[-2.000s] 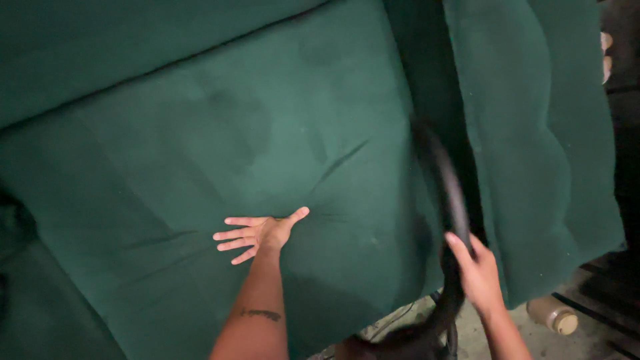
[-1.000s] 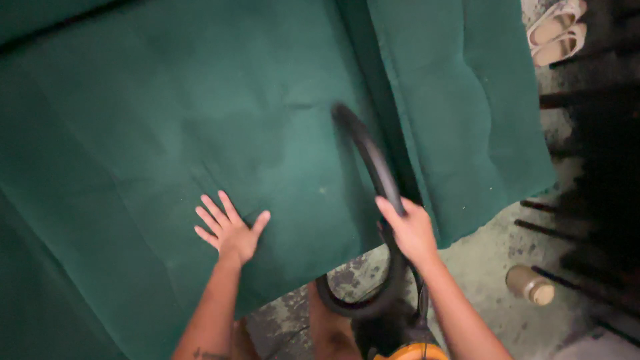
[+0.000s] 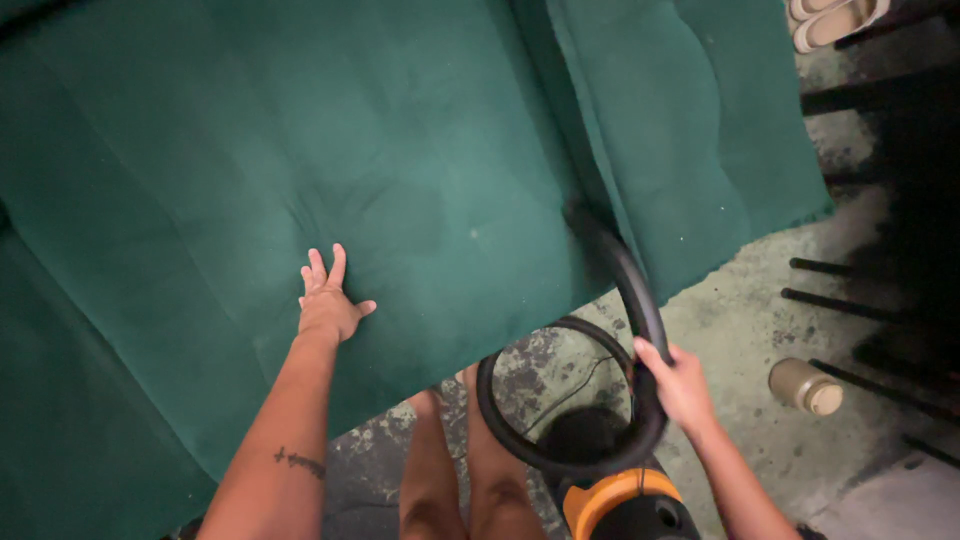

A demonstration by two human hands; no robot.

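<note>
A green fabric sofa seat [image 3: 420, 195] fills much of the view. My left hand [image 3: 330, 304] presses on it with fingers spread, holding nothing. My right hand [image 3: 675, 379] grips a black vacuum cleaner hose [image 3: 637, 292]. The hose's far end, somewhat blurred, touches or hovers by the seat's right edge, beside the dark gap at the armrest [image 3: 660, 135]. Behind my right hand the hose loops down to a black and orange vacuum cleaner [image 3: 607, 499] on the floor.
Below the seat my bare legs stand on the worn, blotchy floor [image 3: 727, 322]. A capped jar or bottle [image 3: 802, 386] lies to the right, near several dark bars [image 3: 847, 304]. A pair of light shoes [image 3: 840, 26] is at the top right. A thin cord runs inside the hose loop.
The hose end has moved down along the seat's right side, toward its front edge, with my right hand still on the hose. My left hand stays spread on the seat. The view has shifted.
</note>
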